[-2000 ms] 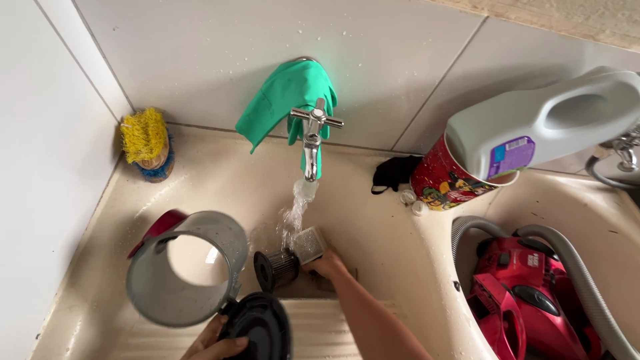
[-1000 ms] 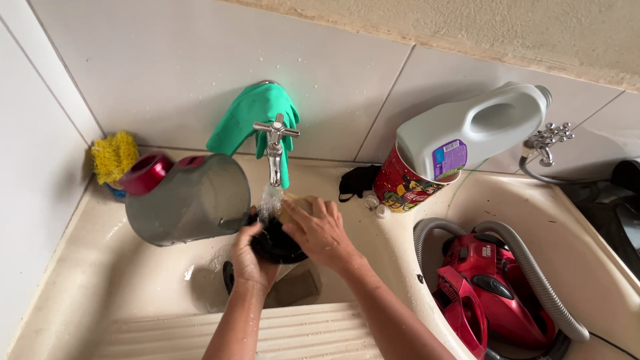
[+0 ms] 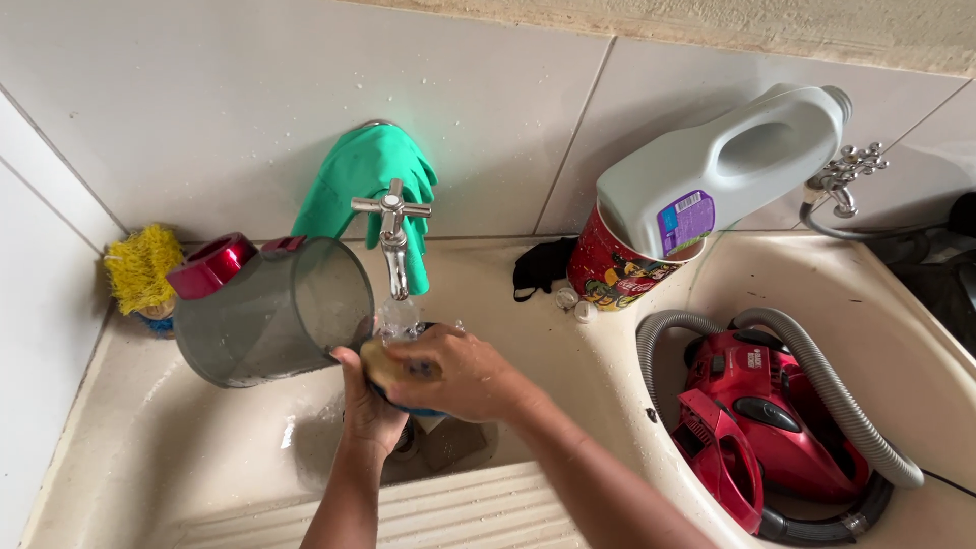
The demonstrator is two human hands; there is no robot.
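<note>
Under the running chrome tap (image 3: 394, 252), my left hand (image 3: 370, 404) supports a dark round lid, mostly hidden by my right hand (image 3: 457, 374). That right hand grips a tan-backed scrubbing tool (image 3: 385, 370) with a blue edge below and presses it against the lid. Beside my left thumb is the mouth of a translucent grey vacuum dust canister (image 3: 252, 320) with a red handle piece (image 3: 211, 267); whether lid and canister are joined is hidden. Below my hands, a squarish filter part (image 3: 454, 444) and a partly covered dark cylindrical part (image 3: 406, 441) lie in the sink basin.
A green rubber glove (image 3: 358, 179) hangs behind the tap. Yellow-and-blue brushes (image 3: 142, 267) stand at left. On the right ledge are a black cloth mask (image 3: 540, 265) and a red bucket (image 3: 598, 259) holding a grey jug (image 3: 686, 175). A red vacuum cleaner (image 3: 762, 389) fills the right basin.
My right hand has left the filter part low in the basin and come up to the lid with the scrubbing tool. The lid has moved up under the tap, and the canister has tilted onto its side.
</note>
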